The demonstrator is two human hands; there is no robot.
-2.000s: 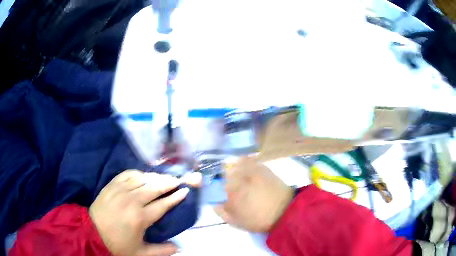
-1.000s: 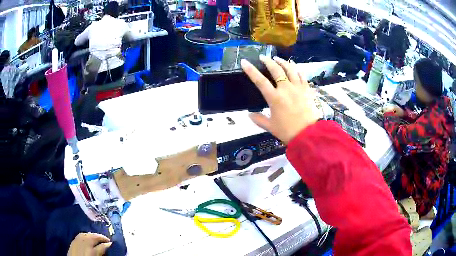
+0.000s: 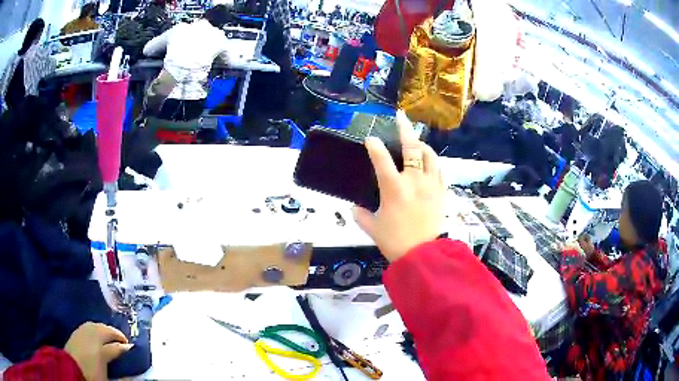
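My right hand (image 3: 408, 195) holds the dark mobile phone (image 3: 336, 165) by its right end, above the back of the white sewing machine (image 3: 223, 216). The phone is tilted and its screen is dark. My left hand (image 3: 95, 348) rests at the lower left on the dark navy cloth (image 3: 74, 305). The cloth reaches under the needle area, beside the grey-blue cylinder (image 3: 143, 306). My left fingers are partly curled on the cloth edge; whether they pinch it is hard to tell.
Scissors with green and yellow handles (image 3: 287, 350) and orange-brown snips (image 3: 357, 360) lie on the white table. A pink cone (image 3: 112, 130) stands at the left. A gold bag (image 3: 439, 82) is behind the phone. A person in red and black (image 3: 614, 298) sits at the right.
My right hand, earlier by the needle, reached up to the phone and now grips it, tilted from its level position. My left hand stays at the cloth. The view has tipped upward.
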